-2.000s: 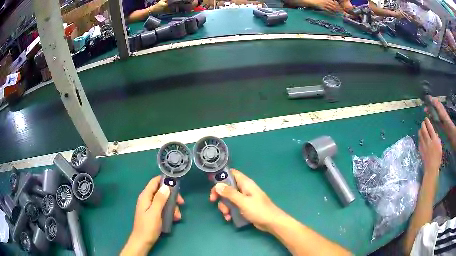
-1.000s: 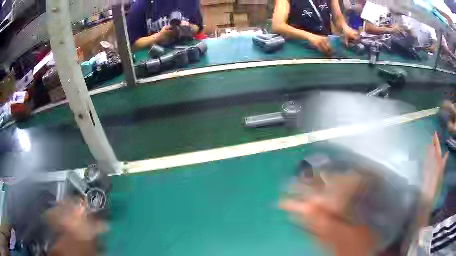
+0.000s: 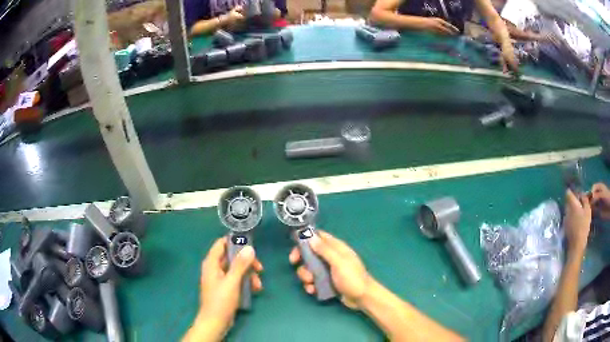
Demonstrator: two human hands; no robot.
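Observation:
My left hand [image 3: 227, 284] is shut on the handle of a grey handheld fan [image 3: 240, 209], held upright over the green bench. My right hand [image 3: 338, 267] is shut on the handle of a second grey fan [image 3: 296, 206], tilted a little, its head up. The two heads are side by side with a small gap, their spoked grilles facing me. A dark patch with a white mark shows on each handle near my thumb. The lower handles are partly hidden by my fingers.
A pile of grey fans [image 3: 79, 304] lies at left. One fan [image 3: 460, 254] and a clear plastic bag [image 3: 525, 257] lie at right, near a neighbour's hands [image 3: 576, 217]. A pale rail [image 3: 401, 175] and post [image 3: 110, 110] edge the conveyor [image 3: 221, 143], which carries loose fans. Workers sit opposite.
One second ago my hands were blurred and wide apart, at the pile and at right. Now they are together at the centre, each holding a fan. The conveyor fan has moved left.

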